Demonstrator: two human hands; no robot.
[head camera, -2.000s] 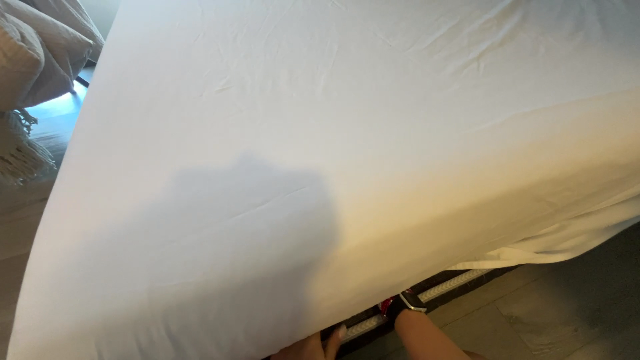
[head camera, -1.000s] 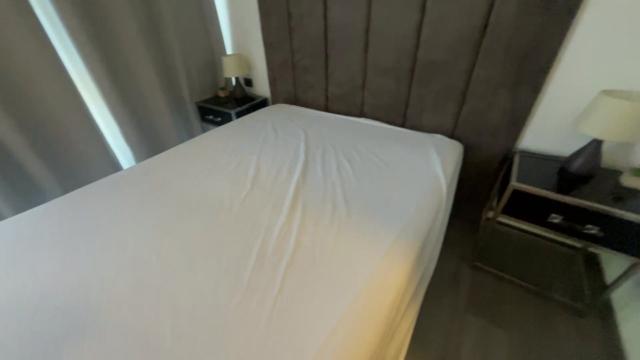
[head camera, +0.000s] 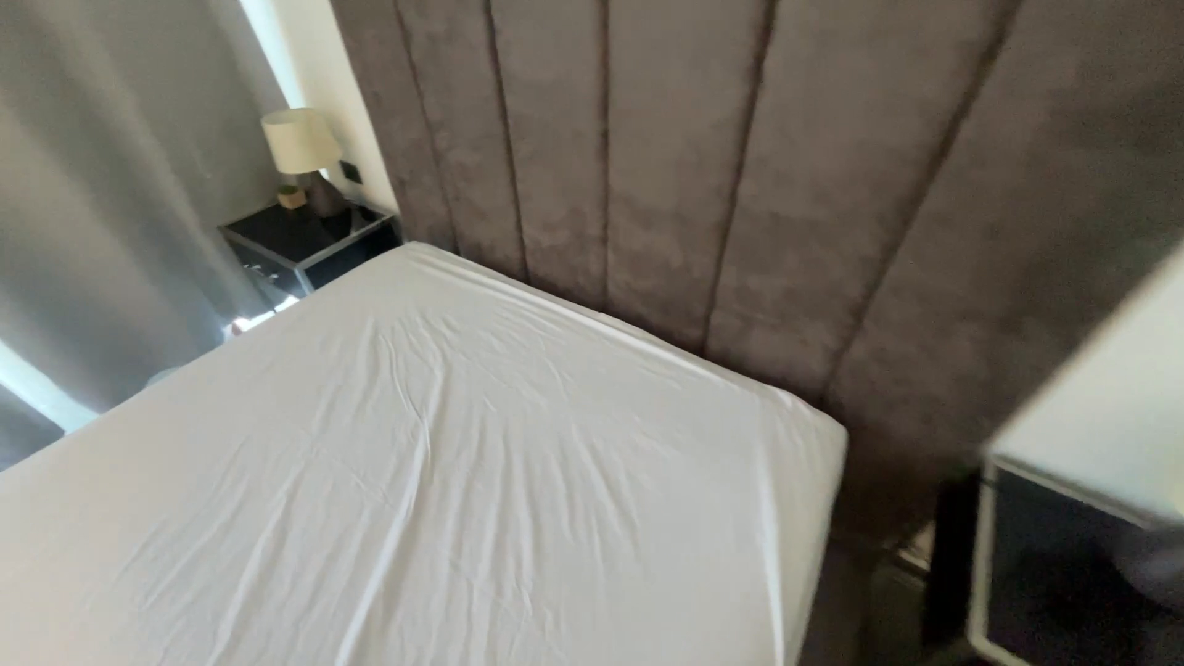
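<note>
Neither my left hand nor my right hand shows in the head view. A white fitted sheet (head camera: 518, 481) covers the mattress, with long creases running down its middle and smaller wrinkles toward the head end. Its far right corner (head camera: 823, 435) wraps over the mattress corner. The sheet's far edge lies along a brown padded headboard (head camera: 666, 166) with vertical channels.
A dark nightstand (head camera: 296, 236) with a cream-shaded lamp (head camera: 301, 141) stands beyond the bed's far left corner. Another dark nightstand (head camera: 1064, 573) is at the lower right, beside the bed. Grey curtains (head camera: 111, 185) hang at left.
The view has swung up from the bed's lower side edge to the headboard and come nearer to it. My hands, seen at that edge two seconds ago, have left the view.
</note>
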